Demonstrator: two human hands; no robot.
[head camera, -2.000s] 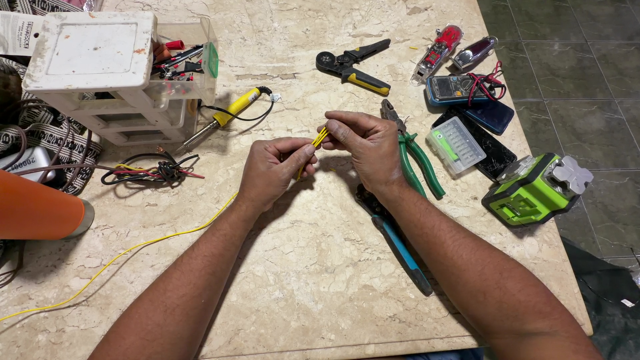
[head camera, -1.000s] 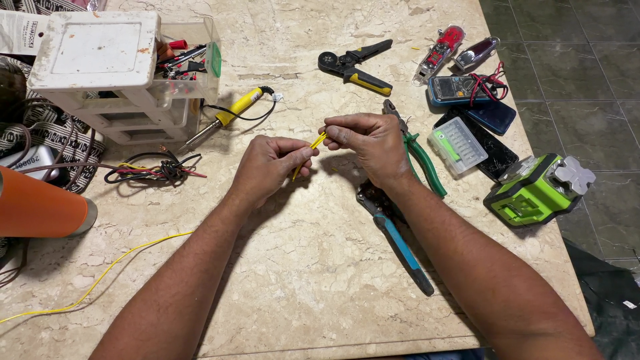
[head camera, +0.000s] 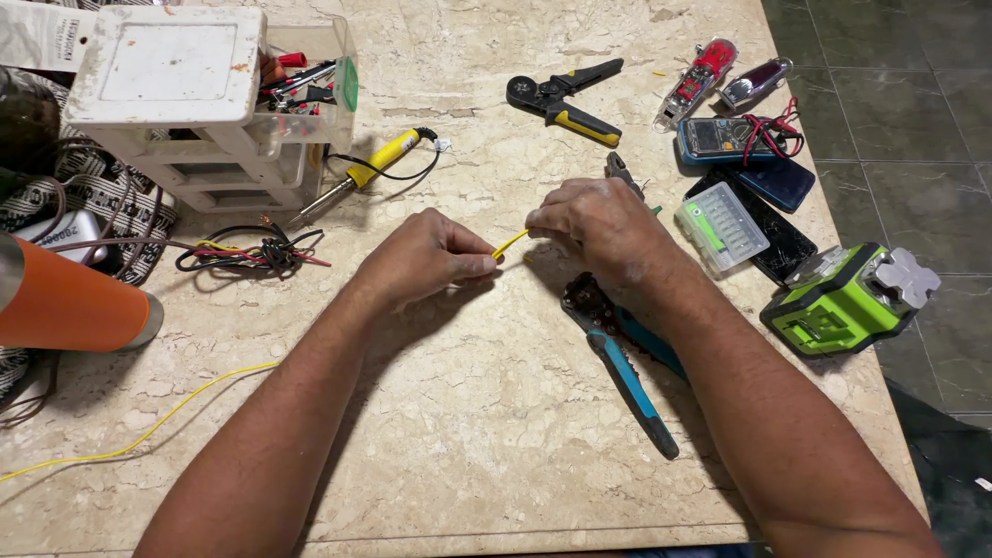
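My left hand (head camera: 434, 260) pinches a thin yellow insulated wire (head camera: 511, 242) between thumb and fingers, left of the table's middle line. The fingertips of my right hand (head camera: 593, 221) hold the other side of that short stretch of wire. A long yellow wire (head camera: 178, 407) runs from under my left forearm to the left edge of the view. Just below my right hand lies a wire stripper with blue and black handles (head camera: 628, 372), partly under the forearm. Behind the right hand shows the head of a pair of pliers (head camera: 622, 172); its handles are mostly hidden.
Beyond my hands lies a black and yellow crimping tool (head camera: 566, 101). At left are a drawer unit (head camera: 167, 70), soldering iron (head camera: 372, 167), cable bundle (head camera: 263, 252) and orange tumbler (head camera: 74, 298). At right are a multimeter (head camera: 728, 139), bit case (head camera: 721, 225), cracked phone (head camera: 779, 240) and green laser level (head camera: 837, 302).
My right hand has moved a little right and turned over more, now covering the green-handled pliers. The gap between my hands is wider, with one strand of yellow wire showing across it.
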